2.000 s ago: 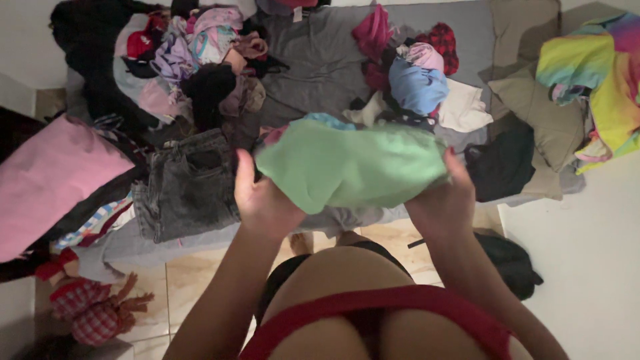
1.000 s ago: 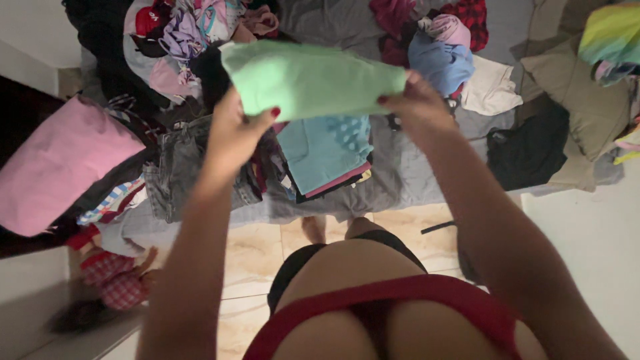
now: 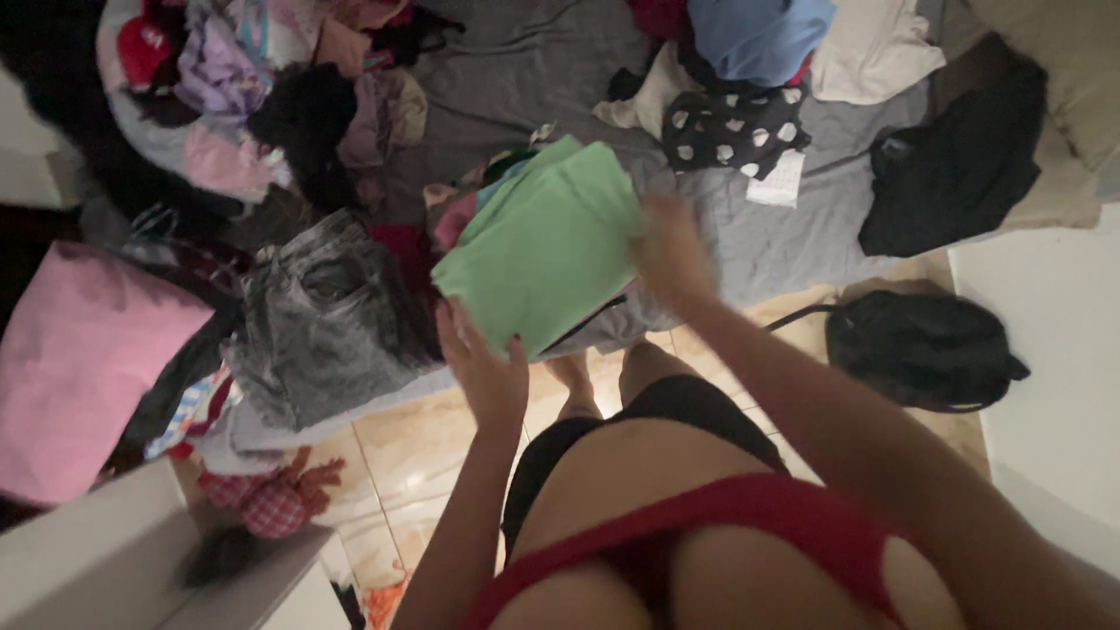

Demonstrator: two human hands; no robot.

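A folded light green cloth (image 3: 547, 245) lies over a stack of folded clothes near the front edge of the bed. My left hand (image 3: 484, 363) touches its lower left corner, fingers spread along the edge. At its right edge is my right hand (image 3: 674, 254), blurred, and whether its fingers grip the cloth is unclear. Most of the stack is hidden under the green cloth; pink and blue fabric (image 3: 459, 214) shows at its upper left. Folded gray denim (image 3: 332, 324) lies just left of the stack.
Loose clothes (image 3: 227, 79) are heaped at the upper left, a pink cloth (image 3: 87, 359) at far left. Polka-dot fabric (image 3: 735, 131), a blue garment (image 3: 761, 35) and black clothing (image 3: 958, 157) lie to the right. A black bag (image 3: 923, 350) and a plaid doll (image 3: 276, 503) are on the floor.
Both hands have lowered the green cloth, held up in the air a second ago, onto the stack where a light blue folded cloth showed on top.
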